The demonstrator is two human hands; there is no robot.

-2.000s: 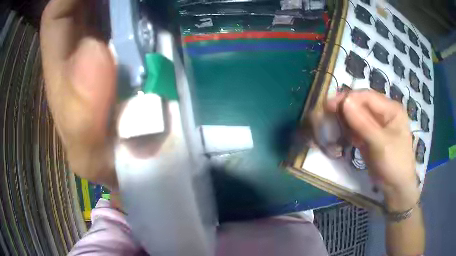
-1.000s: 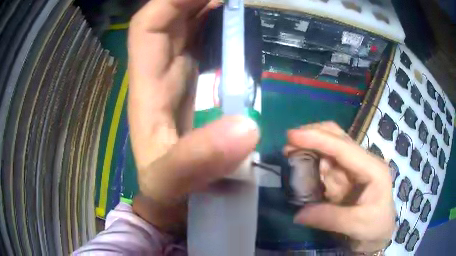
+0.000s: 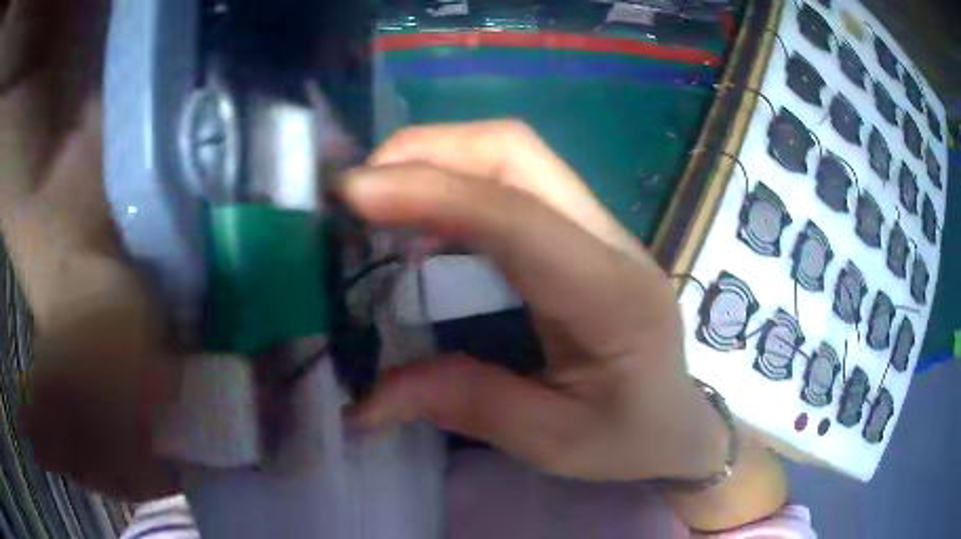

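Note:
The pale test fixture stands close in front of me at the left, with a grey-blue bar, a round part and green tape. My left hand is blurred and partly cut off at the left edge, beside and behind the bar; its fingertips are hidden. My right hand reaches in from the right, thumb and fingers around a dark, blurred speaker unit beside the tape. Its dark lead curls at the fingers.
A white foam tray holding rows of dark speakers lies at the right, with small red and black dots near its front edge. A pale block shows behind my right hand. Stacked trays stand at the left edge. Wrapped packs lie at the back.
My right hand has moved left with the speaker, up to the fixture. My left thumb no longer shows across the fixture's front. The view has shifted and the fixture appears farther left and larger.

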